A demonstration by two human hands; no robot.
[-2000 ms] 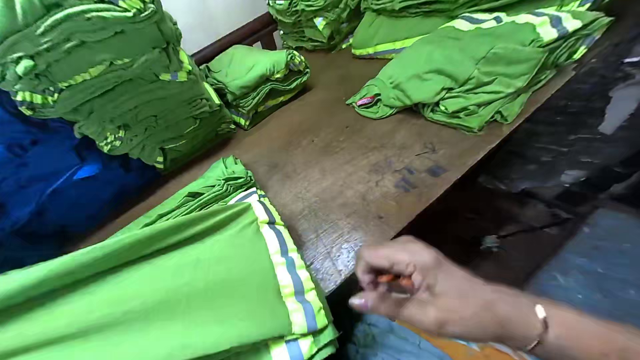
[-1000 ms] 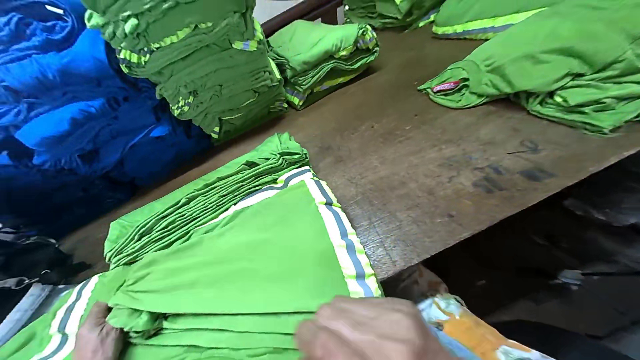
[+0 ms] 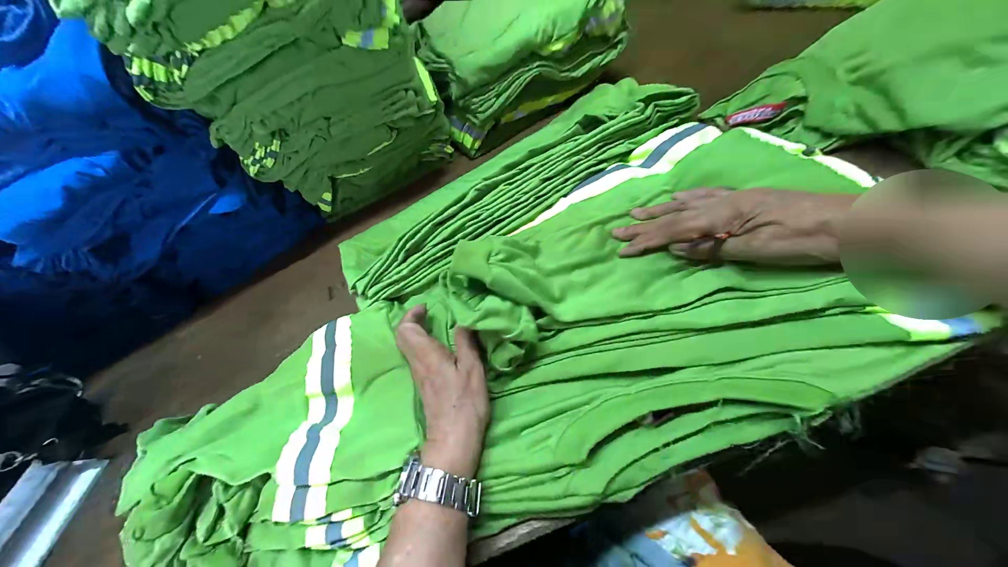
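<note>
A pile of green garments with white, yellow and grey reflective bands [image 3: 630, 346] lies spread across the wooden table. My left hand [image 3: 449, 378], with a metal-band watch on its wrist, rests at the bunched cloth in the middle of the pile, thumb and fingers apart. Whether it pinches any cloth I cannot tell. Flat on the upper garment lies my right hand [image 3: 693, 224], fingers spread, with a small orange-red item by its thumb. Behind both hands runs a layered stack of folded green cloth [image 3: 488, 189].
Tall stacks of folded green garments [image 3: 315, 102] and a smaller green stack [image 3: 520, 55] stand at the back. Blue garments [image 3: 142, 205] fill the left. More green garments [image 3: 906, 79] lie at the right. The wooden table's [image 3: 205, 346] near edge slants along the lower right.
The green garments now spread farther right across the table. My right hand has moved onto the cloth with its fingers extended. My left hand, out of view two seconds ago, is on the pile.
</note>
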